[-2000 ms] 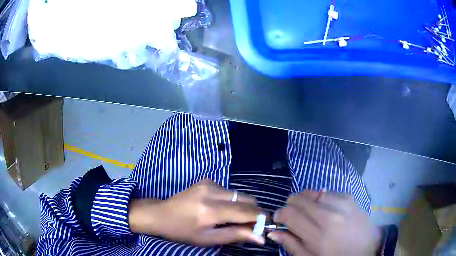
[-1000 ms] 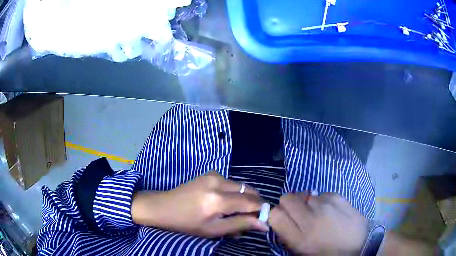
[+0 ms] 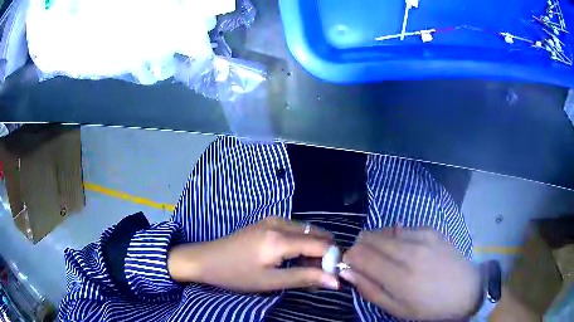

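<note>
My left hand [image 3: 267, 255] is over my lap and pinches a small white plastic housing [image 3: 331, 259] between thumb and fingers. My right hand [image 3: 409, 270] is beside it, slightly blurred, with its fingertips closed on a thin stem [image 3: 342, 267] at the housing's right side. Most of the stem is hidden by the right fingers, and I cannot tell how far it sits in the housing.
A bag of white housings [image 3: 119, 38] lies at the upper left of the dark worktop [image 3: 377, 119]. A blue tray [image 3: 377, 69] at the upper right holds thin stems with white collars [image 3: 427, 35]. A cardboard box [image 3: 47, 179] stands on the floor at left.
Both hands stay together over the lap with small shifts. The housing has turned a little between the fingers, and the stem shows again at its right side after being hidden one second ago.
</note>
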